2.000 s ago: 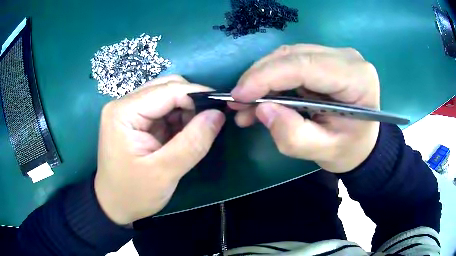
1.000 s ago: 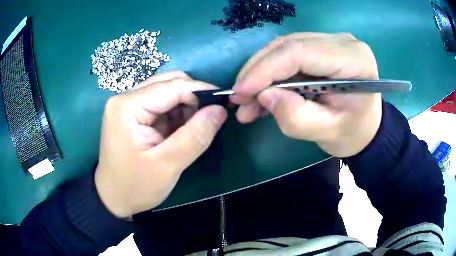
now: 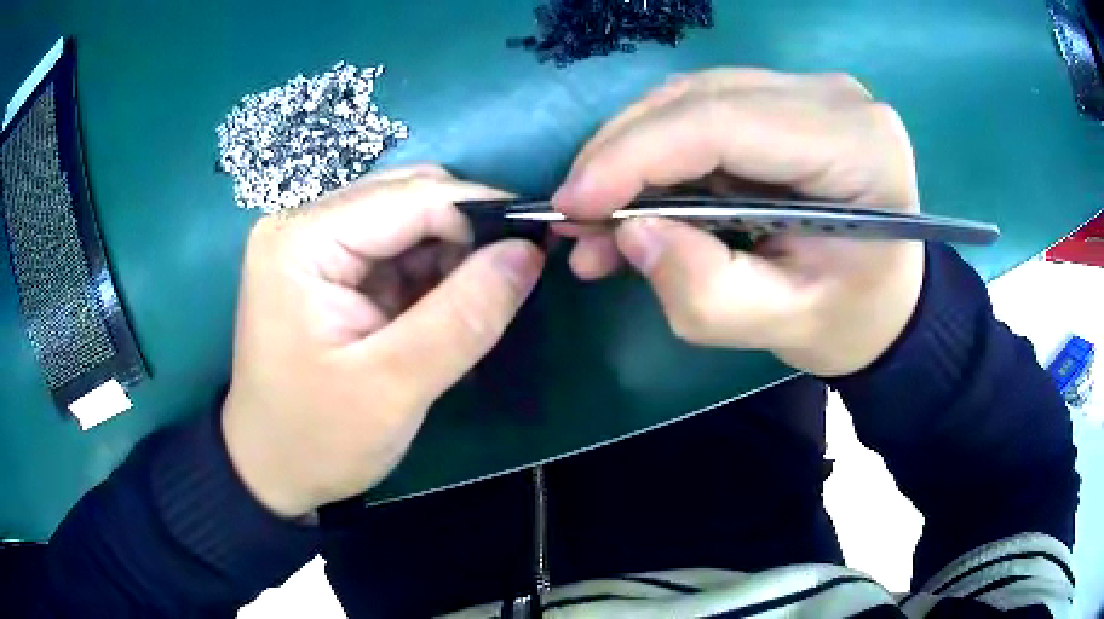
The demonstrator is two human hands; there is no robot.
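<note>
My left hand (image 3: 363,314) pinches a small black workpiece (image 3: 488,223) between thumb and forefinger. My right hand (image 3: 763,218) holds silver tweezers (image 3: 835,223) with a row of round holes, lying nearly level. The tweezer points reach the black workpiece at my left fingertips. Whether the points grip a part cannot be told. A pile of small silver-white metal parts (image 3: 303,136) lies behind my left hand. A pile of small black parts (image 3: 617,24) lies farther back, cut by the top edge.
A black-edged tiny-part sheet (image 3: 67,242) with a white tape tab lies at the left. A dark shiny item (image 3: 1077,55) is at the far right edge. The green table (image 3: 484,447) has a curved near edge. Beyond it are a red object (image 3: 1080,246) and a blue one (image 3: 1070,365).
The tweezers first turned flat-side up, then tilted back edge-on, their rear end now slightly lower. Both hands sit a little higher in the picture. My left hand still pinches the workpiece.
</note>
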